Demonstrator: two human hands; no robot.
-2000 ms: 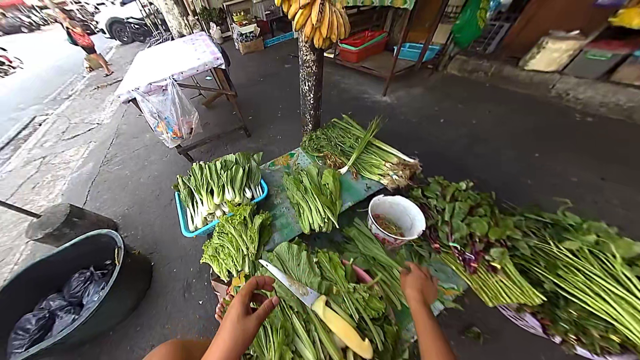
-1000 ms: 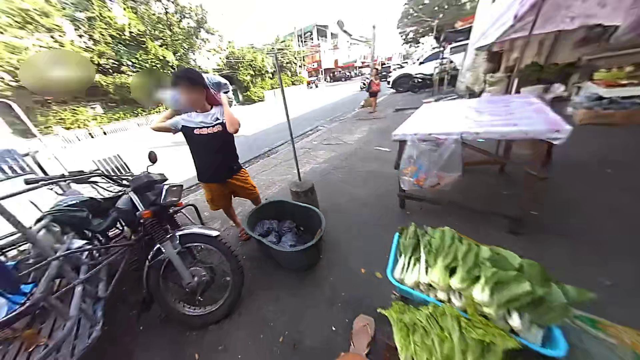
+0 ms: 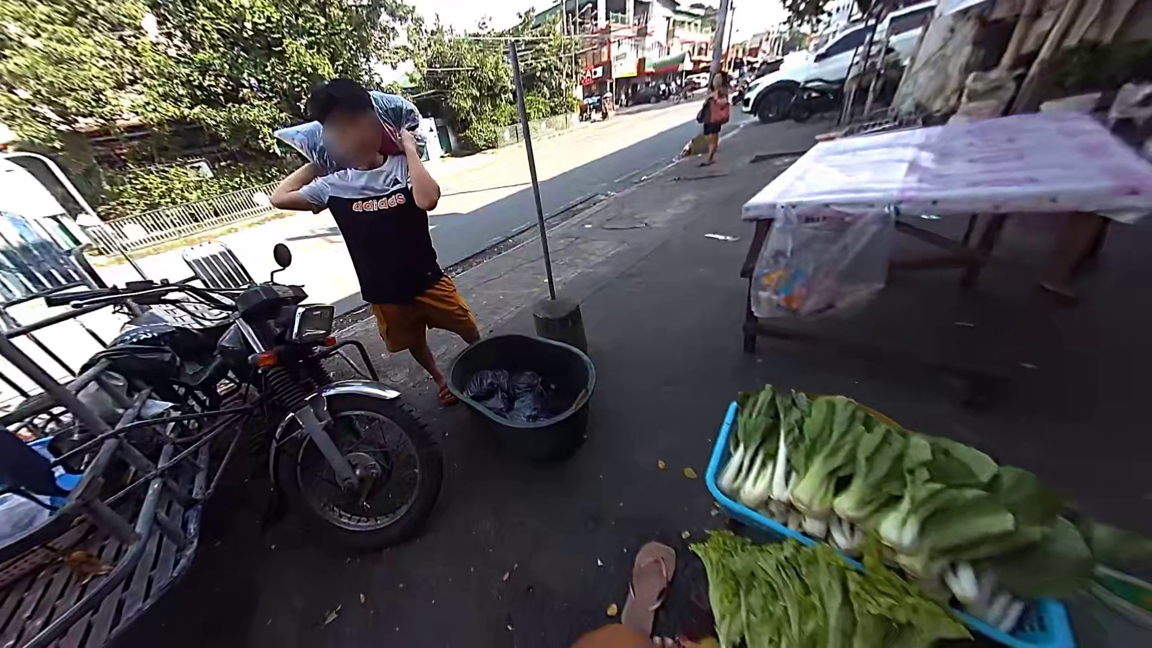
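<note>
Neither of my hands shows in the head view now, so what they hold is hidden. At lower right, bunches of pechay (image 3: 864, 477) lie in a row in a blue plastic basket (image 3: 720, 450). Light green leafy lettuce-like greens (image 3: 801, 594) are piled against the basket's near side. Left of them is a slipper (image 3: 650, 576) at the bottom edge. A dark round tub (image 3: 531, 441) stands on the pavement at the middle, with dark plastic bags (image 3: 513, 396) inside.
A person (image 3: 382, 225) stands behind the tub, carrying a plastic-wrapped load on the shoulders. A motorcycle (image 3: 342, 450) with a metal-framed sidecar (image 3: 117, 522) is at left. A pole rises from a round base (image 3: 560, 324). A covered table (image 3: 936, 171) with a hanging plastic bag (image 3: 819, 261) stands at right.
The view has swung far to the left since two seconds ago. My hands, seen then over the greens near a yellow-handled knife, have left the view. The person with the load has both arms raised throughout.
</note>
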